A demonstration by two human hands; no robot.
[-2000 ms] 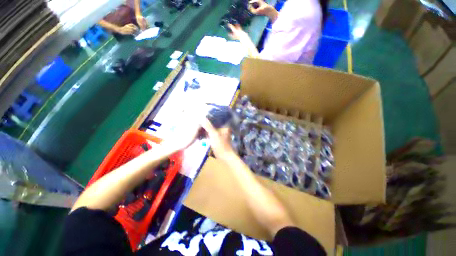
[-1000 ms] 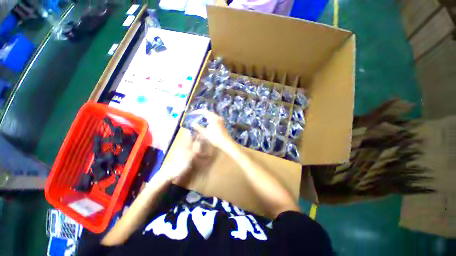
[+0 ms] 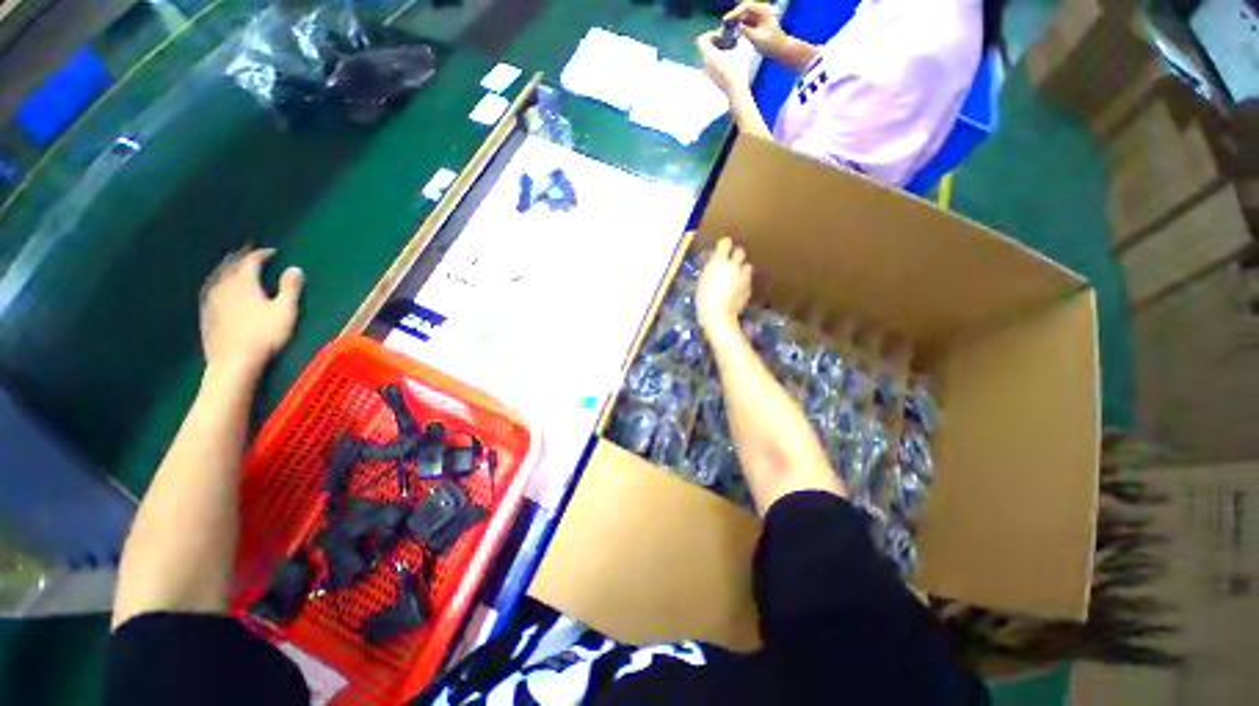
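Observation:
The large open brown carton [image 3: 1008, 455] stands at the right, with bagged dark units [image 3: 828, 400] in its cardboard cells. My right hand [image 3: 724, 280] is inside the carton at its far left corner, over the bagged units; its fingers point down and what lies under them is hidden. My left hand [image 3: 249, 310] is over the green line at the left, fingers apart and empty. The red basket [image 3: 514, 439] with loose black parts [image 3: 366, 531] stands between my arms. Bagged items [image 3: 373, 73] lie on the line farther up.
A printed white sheet [image 3: 608, 228] with small dark parts on it lies on the bench left of the carton. White papers [image 3: 608, 66] lie beyond. A person in pink [image 3: 898, 83] works at the far side. Brown cartons [image 3: 1181, 221] and ragged dividers [image 3: 1132, 552] are at the right.
My hands were together over the carton's left edge by a bagged unit; now they are apart. My left hand has moved left over the line, my right hand to the carton's far corner.

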